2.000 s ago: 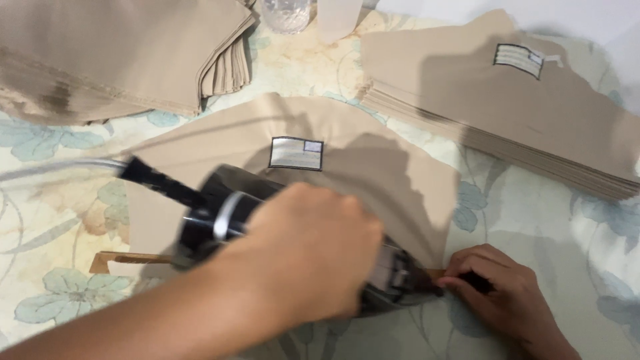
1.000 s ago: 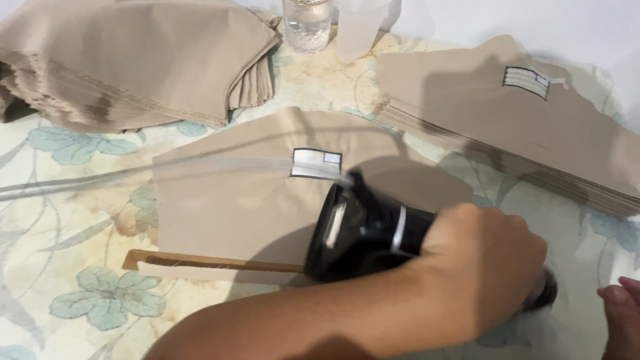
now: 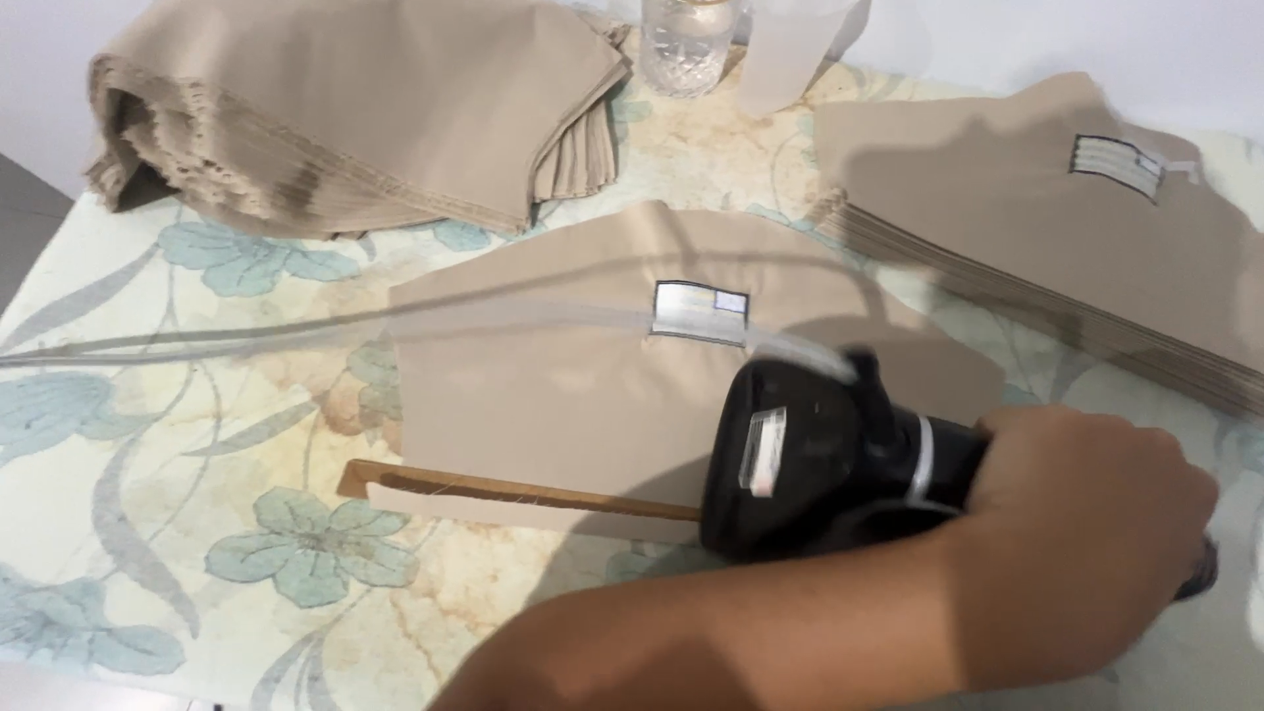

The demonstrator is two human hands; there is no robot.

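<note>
My left hand [image 3: 1086, 543] is closed around the handle of a black electric iron [image 3: 839, 459], its forearm reaching in from the bottom edge. The iron's broad heel faces left, over the lower right part of a beige fabric piece [image 3: 533, 395]. A rectangular patch with a dark border [image 3: 701, 311] sits on the upper middle of this piece. Along the lower edge runs a thin brown strip [image 3: 523, 491], with a pale fabric margin below it; the iron hides its right end. My right hand is out of view.
A draped heap of beige fabric pieces [image 3: 365, 89] lies at the upper left, and a neat stack with a similar patch [image 3: 1027, 207] at the right. A clear glass [image 3: 684, 49] and a translucent cup [image 3: 790, 49] stand behind. The iron's cord [image 3: 197, 336] trails left across the flowered cloth.
The iron in my left hand has moved right along the lower edge of the fabric, uncovering more of the brown strip. My right hand, earlier at the lower right, has left the view.
</note>
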